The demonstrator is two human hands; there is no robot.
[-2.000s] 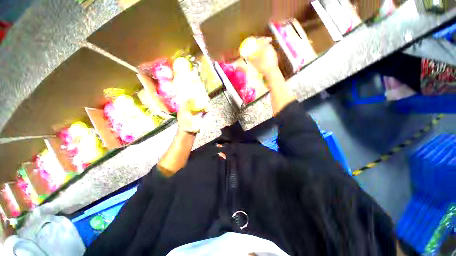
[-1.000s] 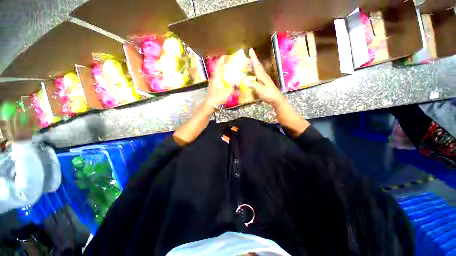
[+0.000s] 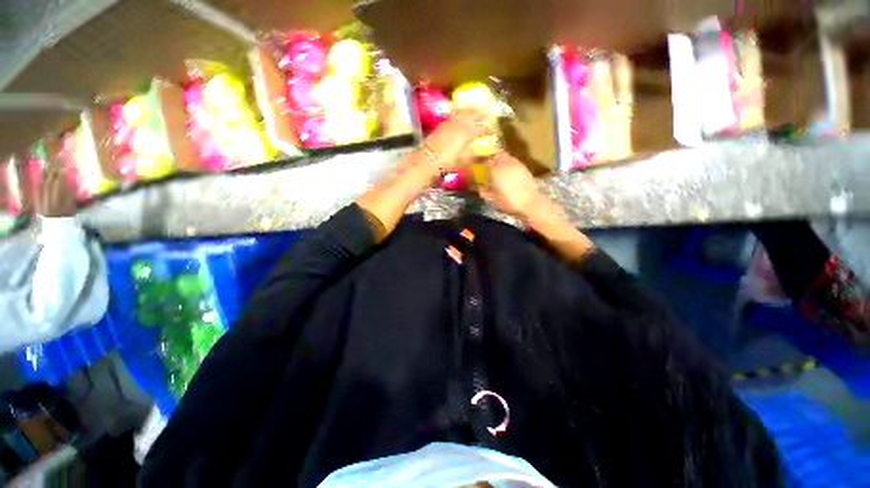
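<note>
My left hand (image 3: 456, 141) lies over yellow bagged pieces (image 3: 477, 99) in an open display box (image 3: 534, 114) in front of me; its fingers are on the bag. My right hand (image 3: 510, 183) is just below and to the right, at the box's front edge, blurred; its fingers are partly hidden and its grip cannot be told. Pink bagged pieces (image 3: 432, 108) show at the left inside the same box. The box to the left holds pink and yellow bagged pieces (image 3: 345, 95). The box to the right shows pink pieces (image 3: 579, 105) beside a brown inner panel.
The row of boxes runs along the speckled grey worktop (image 3: 248, 195). A blue crate with green bagged pieces (image 3: 181, 319) is below left. Another person's pale sleeve (image 3: 72, 276) is at the left, and a patterned sleeve (image 3: 828, 286) at the right. Blue crates (image 3: 825, 429) stand lower right.
The view has turned and shifted. The yellow pieces, earlier held up between both hands, now lie lower in the box. My right hand has moved down towards its front edge.
</note>
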